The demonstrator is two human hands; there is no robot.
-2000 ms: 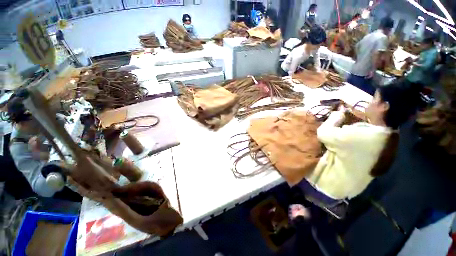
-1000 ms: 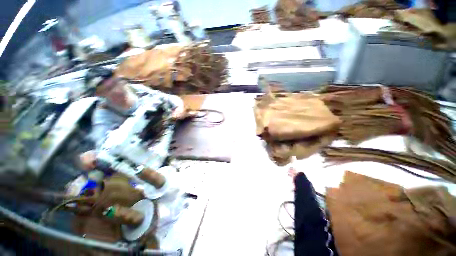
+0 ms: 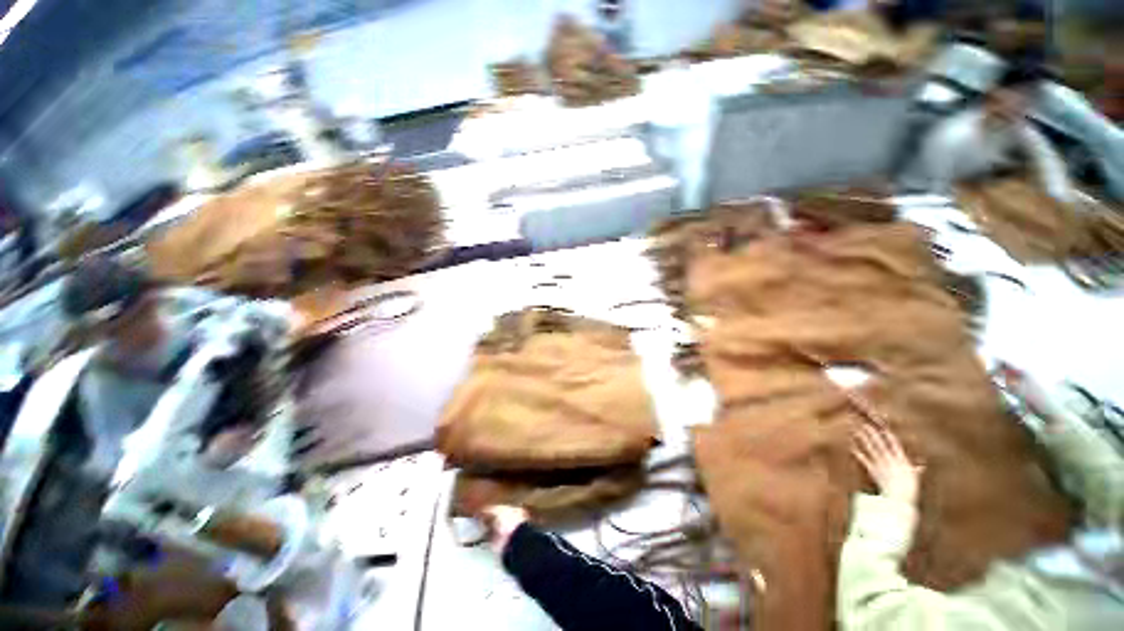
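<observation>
A folded brown bag stack lies on the white table in front of me. My right hand, with a black sleeve entering from the bottom edge, is at the stack's near left corner and holds it; the fingers are small and blurred. My left hand is not in view. Brown looped handles lie beside the stack on its right.
A large brown bag piece lies to the right, under another person's hand. A person in a light top is at the left, near thread cones. A brown heap lies behind.
The view has turned; the bag stack has come nearer over the table. My right hand has moved from the open table onto its near edge. The other person's brown piece now spreads farther back.
</observation>
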